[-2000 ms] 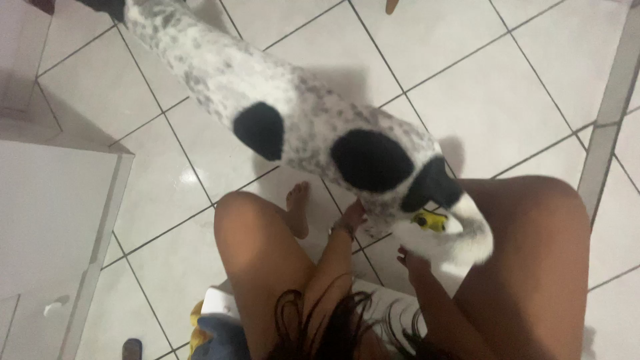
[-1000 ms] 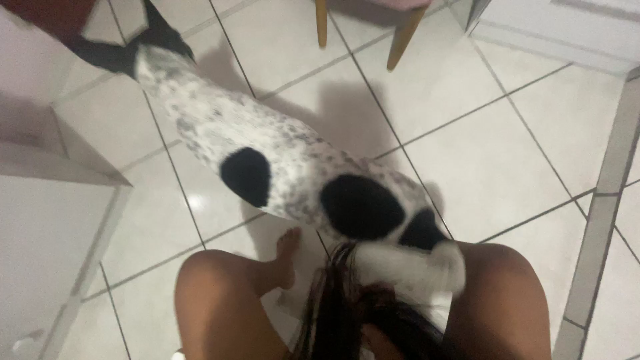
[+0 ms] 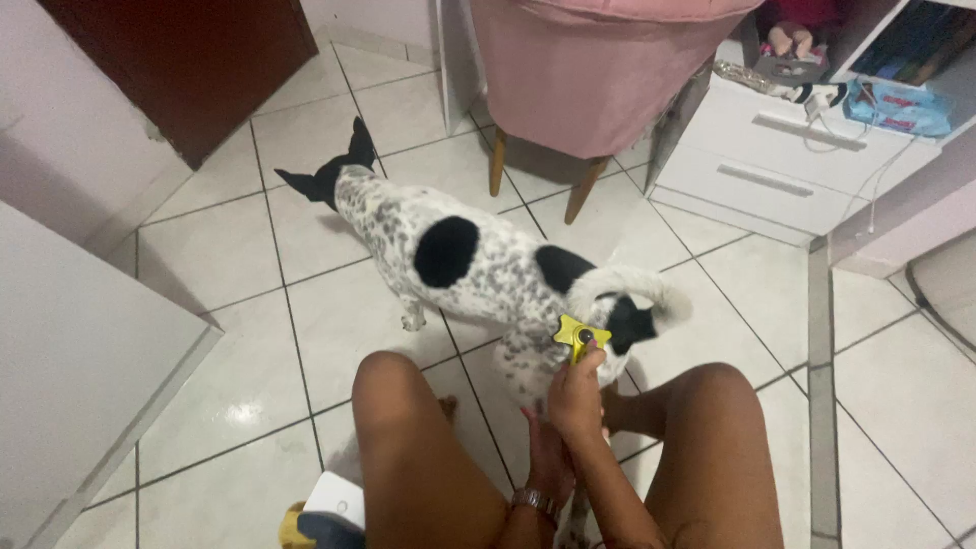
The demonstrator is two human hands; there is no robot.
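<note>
A white dog with black patches and gray speckles [image 3: 488,259] stands on the tiles, its head toward the upper left and its curled tail toward my knees. My right hand [image 3: 577,396] grips a yellow pet grooming brush [image 3: 582,335], whose star-like head is against or just above the dog's rump. Below and to the left of it, my left hand [image 3: 550,457], with a metal-band watch [image 3: 536,503] at the wrist, is beside the dog's hind leg. Its fingers are partly hidden, so whether it holds the leg is unclear.
A pink upholstered chair [image 3: 602,76] with wooden legs stands beyond the dog. White drawers [image 3: 770,168] with cables on top are at the upper right. A white furniture panel [image 3: 91,343] borders the left. A white object [image 3: 335,496] lies by my left thigh.
The view has shifted, showing more of the chair and drawers. The yellow brush, partly seen two seconds ago behind the tail, is now plainly in my right hand at the rump. The dog's head has come into view.
</note>
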